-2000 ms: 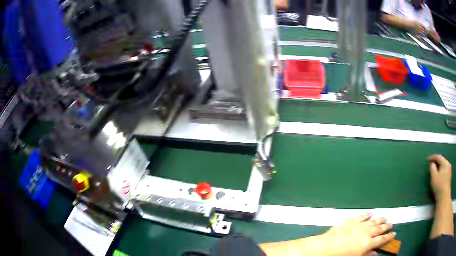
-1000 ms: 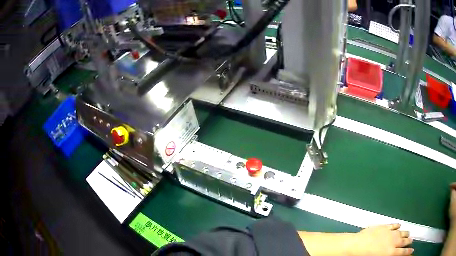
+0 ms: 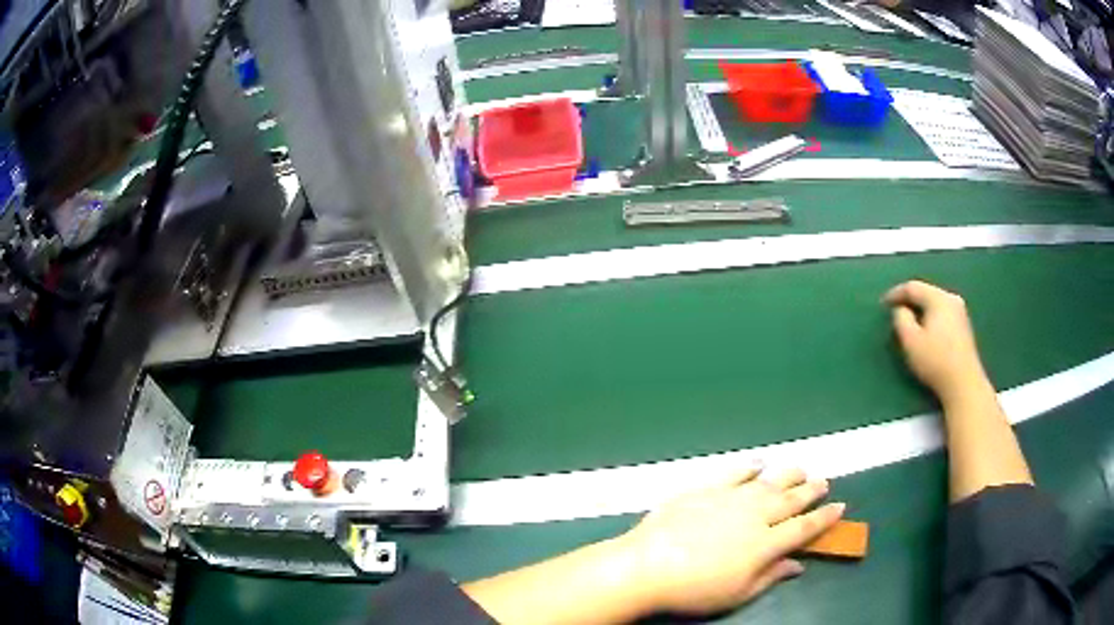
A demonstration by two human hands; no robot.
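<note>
My left hand lies palm down at the bottom centre, over an orange block. Only the block's right end shows past my fingers; the rest is hidden. My right hand is over the green belt at the right, fingers loosely curled, with a gap at the thumb. I see nothing in it. A narrow grey metal fixture lies on the belt farther away, beyond a white line, touched by neither hand.
A bench-top machine stands at left, with a red button and slotted loading fixture in front. Across the belt are red bins, a blue bin, a metal post and stacked trays.
The view has turned right, bringing my right hand and the stacked trays fully in. The grey fixture has moved left along the belt, closer to the post. The orange block's end shows again.
</note>
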